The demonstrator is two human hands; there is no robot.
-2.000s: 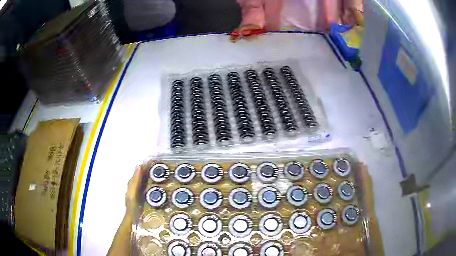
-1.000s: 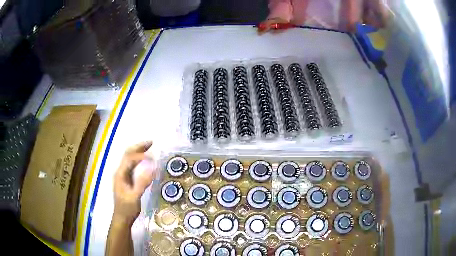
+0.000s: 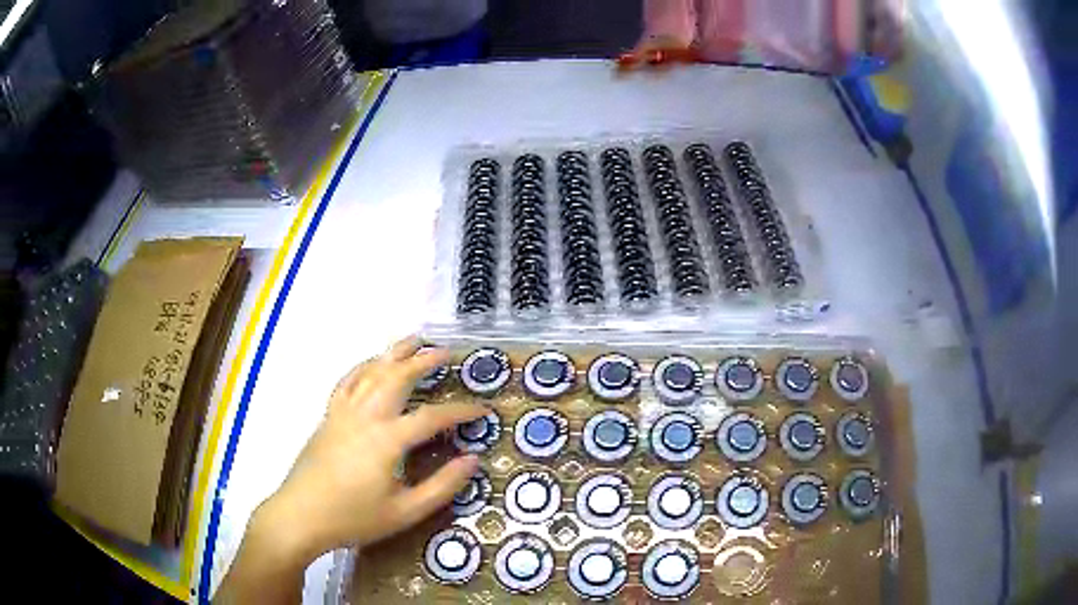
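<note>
The near clear tray (image 3: pixel 816 567) looks brown and holds rows of round lens units (image 3: pixel 605 498) with pale rings and shiny centres. My left hand (image 3: pixel 384 443) is over the tray's left end, fingers apart, with fingertips at the leftmost lens units; it covers part of them. I cannot tell whether it holds one. My right hand is not in view. The far clear tray (image 3: pixel 449 225) lies just beyond the near one, with seven rows of dark rings (image 3: pixel 579 231) on edge.
A kraft cardboard pile (image 3: pixel 136 378) with handwriting lies at left, beside a grey dimpled tray (image 3: pixel 45 355). A tall glossy tray stack (image 3: pixel 231 112) stands back left. A person's pink sleeve (image 3: pixel 768 30) shows at the far edge. A blue bin (image 3: pixel 872 95) is back right.
My left hand has moved right and over the near tray's left end. A lens unit now shows in the third row's left pocket, which was empty before. The view has shifted slightly.
</note>
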